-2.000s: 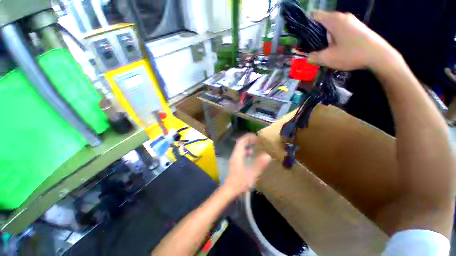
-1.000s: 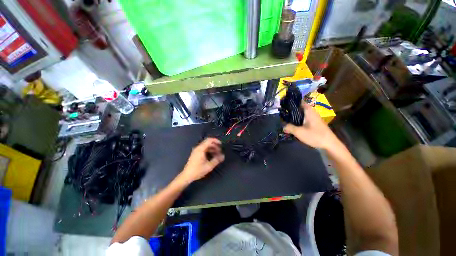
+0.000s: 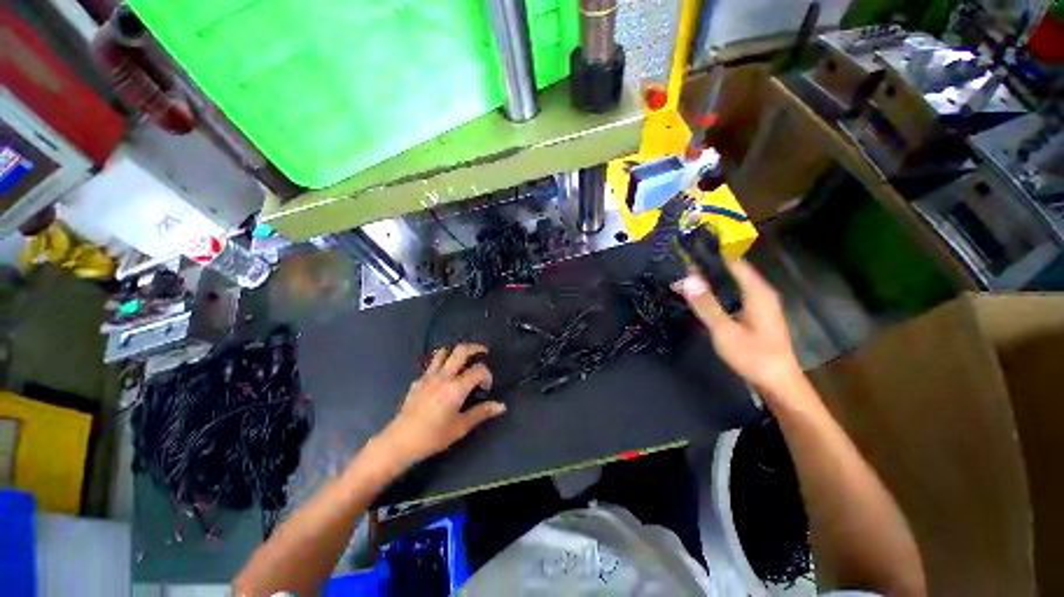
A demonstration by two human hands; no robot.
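My right hand (image 3: 747,331) is over the right end of the black mat (image 3: 607,418) and grips a bundle of black cable leads (image 3: 709,266). My left hand (image 3: 446,400) rests low on the mat at its left part, fingers curled. Something dark shows under the fingers, but I cannot tell if it is held. Loose black cable leads (image 3: 562,350) lie on the mat between my hands. Another dark clump of leads (image 3: 499,254) lies behind them, near the press columns.
A large tangled cable pile (image 3: 222,420) is at the left. The green platen edge (image 3: 455,175) and steel columns stand ahead. A yellow cabinet (image 3: 726,231) is at the back right, an open cardboard box (image 3: 910,402) at the right, a white bucket (image 3: 721,513) and blue bin (image 3: 455,548) below.
The view has swung from the cardboard box back to the mat. My right hand brought the bundle from above the box to the mat's right end. My left hand has lowered onto the mat.
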